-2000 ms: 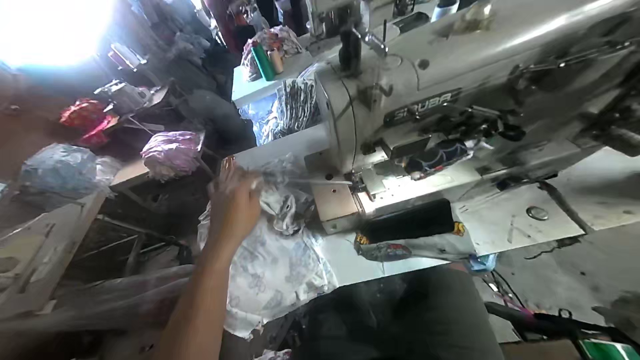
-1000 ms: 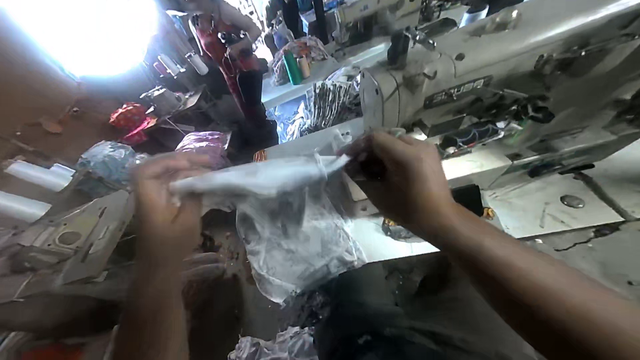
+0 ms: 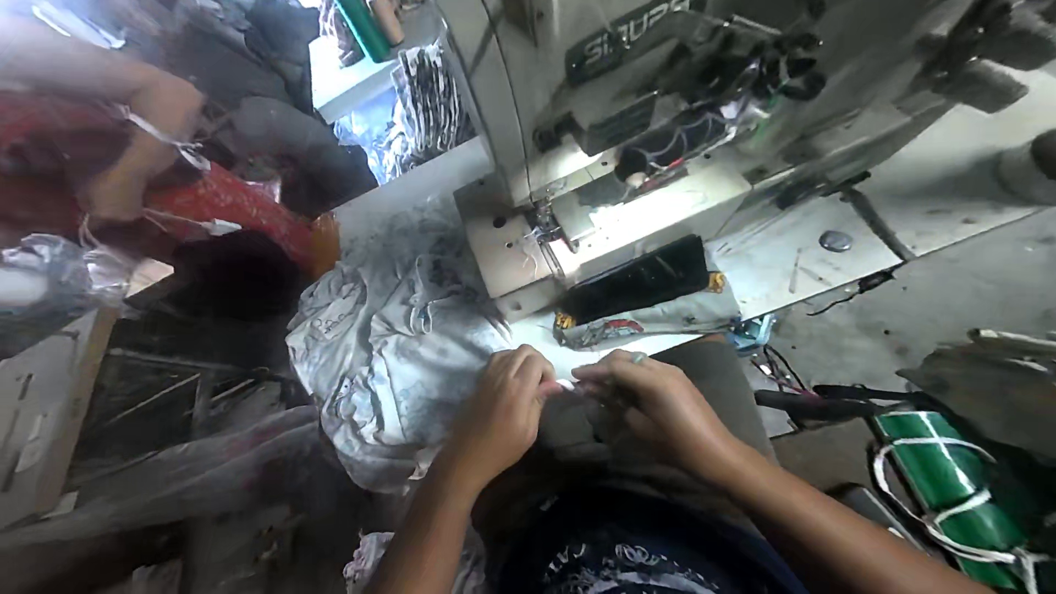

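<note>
My left hand (image 3: 513, 398) and my right hand (image 3: 648, 394) meet above my lap, at the front edge of the sewing table. Between their fingertips they pinch a small piece of white fabric (image 3: 566, 384); most of it is hidden by the fingers. Light patterned cloth (image 3: 396, 355) lies bunched on the table, to the left of my left hand. Beyond the hands stands an industrial sewing machine (image 3: 577, 124), its lit presser foot (image 3: 546, 227) over the plate. A dark folded piece (image 3: 635, 280) rests on printed fabric (image 3: 660, 320) near the machine's front.
At the left a person in red (image 3: 239, 202) leans in, one arm (image 3: 157, 107) bent. Behind the table are a stack of folded cloth (image 3: 429, 99) and a green thread cone (image 3: 361, 29). A green object with white cord (image 3: 949, 487) stands at the lower right.
The white cloth stretched between both hands a second ago is no longer held up; the hands are now together, lower, on a small piece. A person in red has come close at the left. The view tilts down.
</note>
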